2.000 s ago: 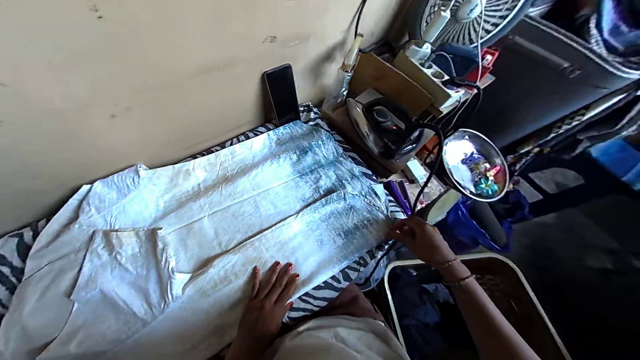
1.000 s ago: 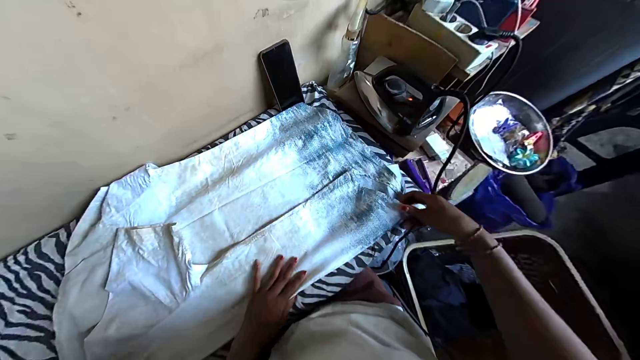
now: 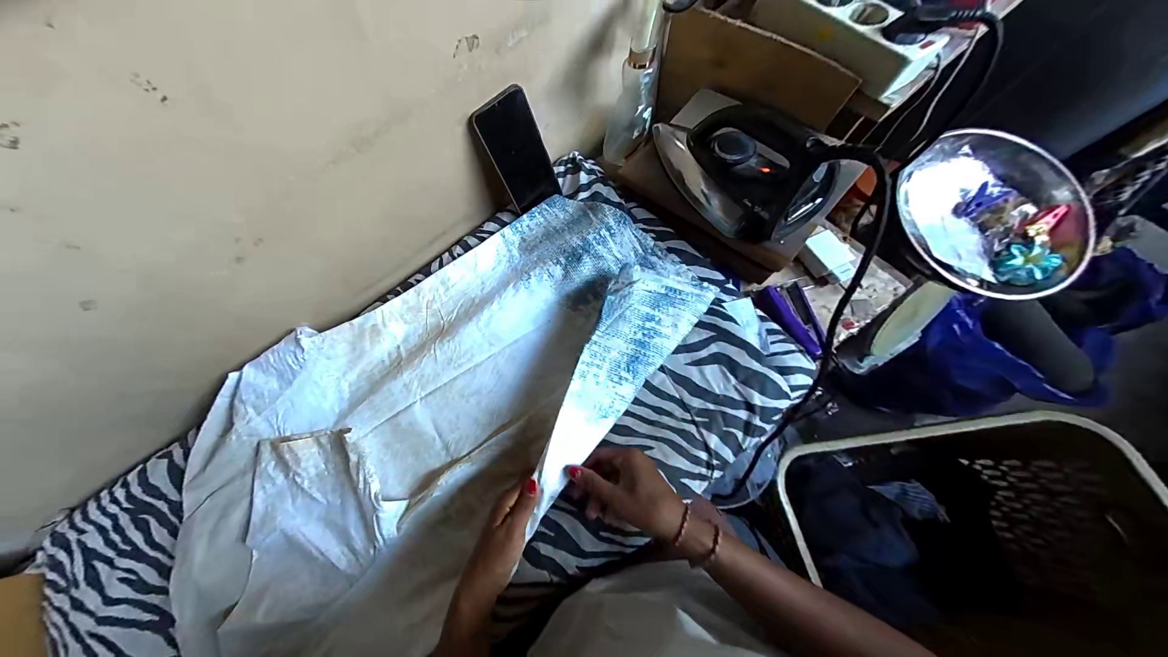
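A white garment (image 3: 456,383) with a blue pattern at its far end lies on zebra-striped cloth (image 3: 703,401). Its near edge is lifted and folded back. My left hand (image 3: 497,538) grips that raised edge between thumb and fingers, which are partly hidden by the fabric. Close by on the right, my right hand (image 3: 625,488) has bent fingers at the same edge; whether it pinches the cloth cannot be told. A black clothes iron (image 3: 753,169) with a lit orange light rests on a board beyond the garment.
A smartphone (image 3: 516,146) leans on the wall. The iron's black cord (image 3: 853,283) hangs down past a metal bowl (image 3: 995,214) of small colourful items. At the right are a power strip (image 3: 849,41), a blue plastic bag (image 3: 967,356) and a plastic basket (image 3: 922,433) holding dark clothes.
The garment's near right edge, flat before, is now raised and folded back. My right hand has moved from the far right corner toward my left hand, which was flat on the cloth.
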